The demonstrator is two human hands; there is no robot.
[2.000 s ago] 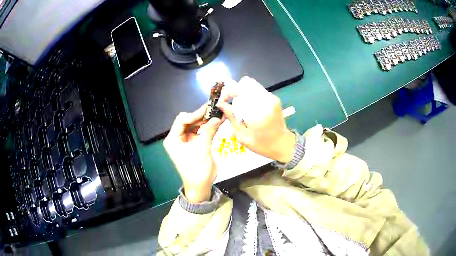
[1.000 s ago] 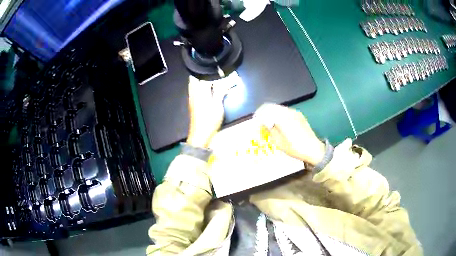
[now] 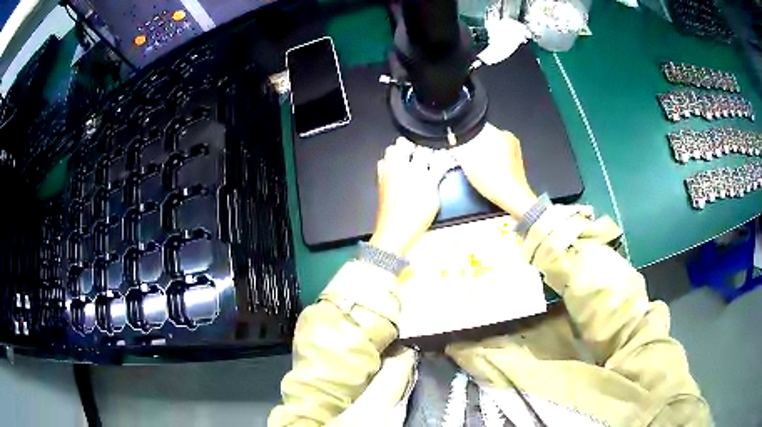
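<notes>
My left hand (image 3: 407,190) and my right hand (image 3: 495,165) are close together under the black ring of the microscope (image 3: 436,104), above the black base plate (image 3: 338,196). Their fingertips nearly meet in bright light. A small pale piece shows between the fingers, but glare and the fingers hide what it is. Below my hands a white paper sheet (image 3: 468,300) lies at the bench edge with tiny yellow bits (image 3: 474,263) on it. The monitor (image 3: 159,25) at the upper left shows a magnified board with orange dots.
Black blister trays (image 3: 154,217) are stacked at left. A smartphone (image 3: 318,87) lies left of the microscope. Rows of modules (image 3: 717,143) lie on the green mat at right. A white tub (image 3: 557,21) and crumpled wipe (image 3: 503,40) are behind the base. A blue stool (image 3: 725,265) stands lower right.
My right hand has moved from over the yellow bits up under the microscope, beside my left hand. The view has shifted left, and the monitor now shows a magnified board.
</notes>
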